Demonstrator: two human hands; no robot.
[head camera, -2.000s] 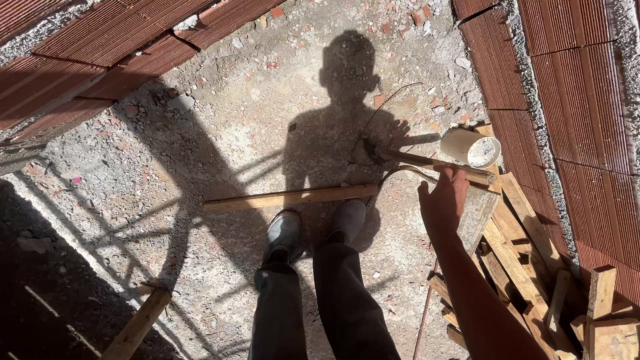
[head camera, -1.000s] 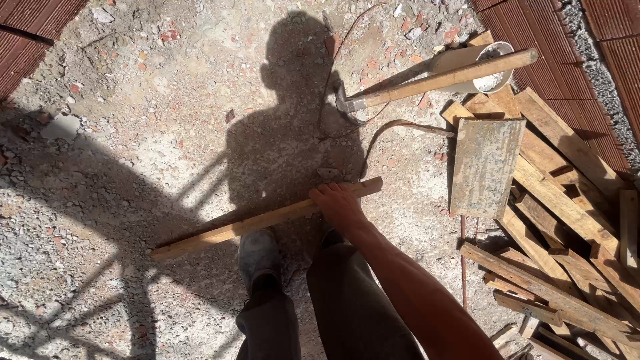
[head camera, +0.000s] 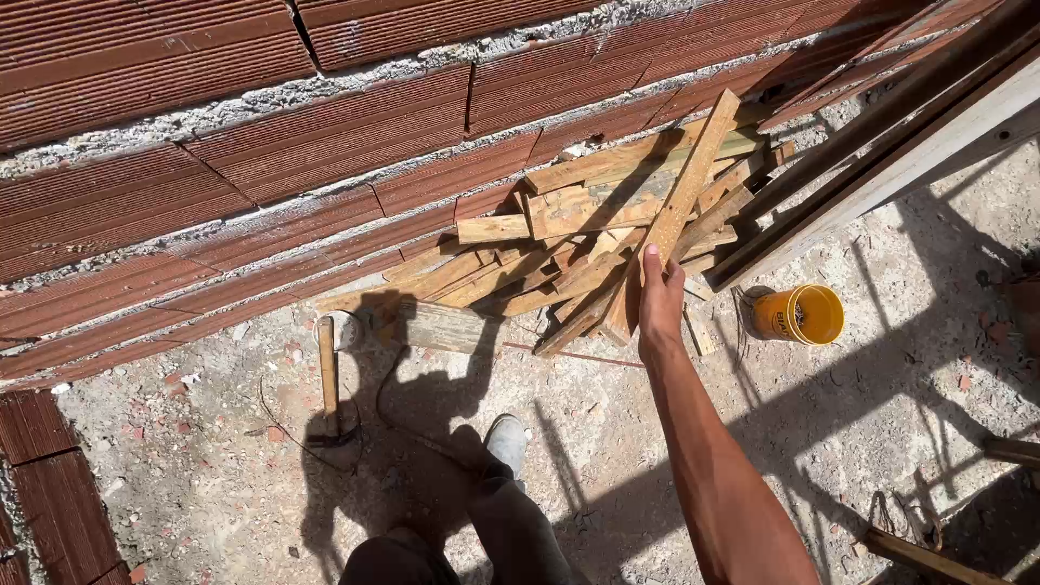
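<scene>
My right hand reaches in from the lower right and grips the lower part of a long wooden strip. The strip slants up and to the right over a heap of cut wooden boards and offcuts beside the brick wall. Its lower end overlaps other pieces, and whether it touches them cannot be told. Left of the heap, a hammer with a wooden handle has its handle end at a whitish round container. My left hand is out of view.
Hollow red brick wall runs along the heap. A yellow plastic bucket stands right of it on the rubble-strewn floor. Long dark and pale beams slant in at the upper right. A thin cable curves near my shoe.
The view has turned strongly toward the wood heap. One second ago my right hand was on a wooden strip near my feet; now it holds a strip over the heap.
</scene>
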